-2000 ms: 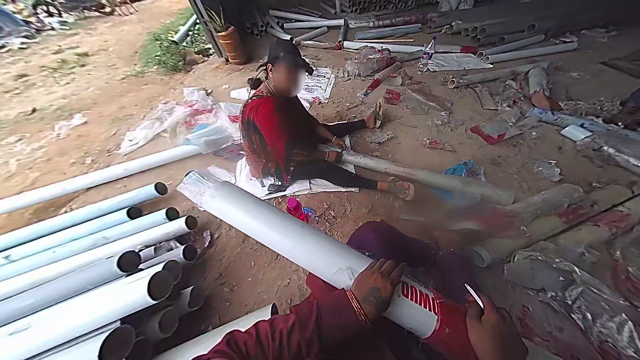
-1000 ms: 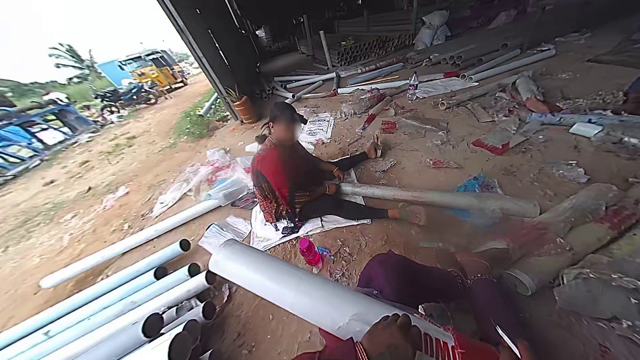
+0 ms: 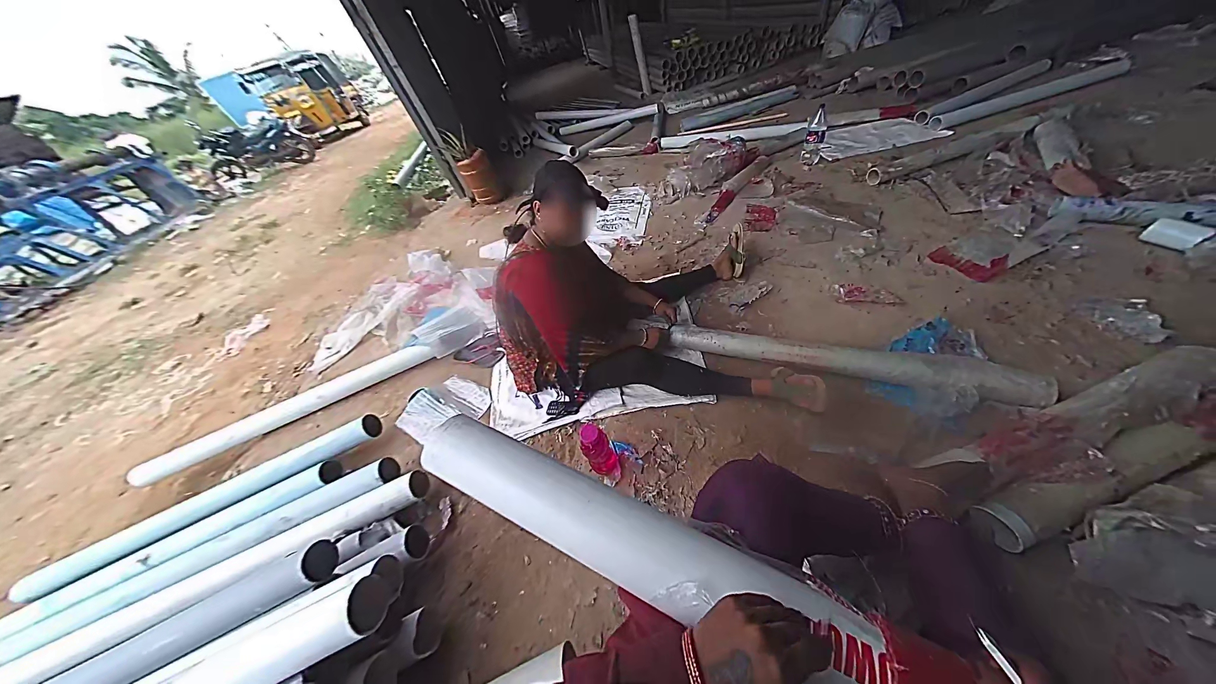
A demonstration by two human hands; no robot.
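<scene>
A thick, pale grey-white pipe slants across my lap from the middle of the view to the lower right. Thin clear plastic wrap covers its far end, and a red printed band with white letters is at its near end. My left hand lies over the pipe with curled fingers, gripping it just before the red band. At the bottom edge my right hand, mostly cut off and dim, holds a thin pale blade-like tool. Its exact kind cannot be told.
Several pale pipes lie at the left. A seated person holds a grey pipe ahead. A pink bottle stands nearby. Dusty pipes and plastic scraps lie at the right. A potted plant stands by the shed post.
The view has tilted up and left, bringing parked vehicles into sight. My left hand stays on the thick pipe near its red band.
</scene>
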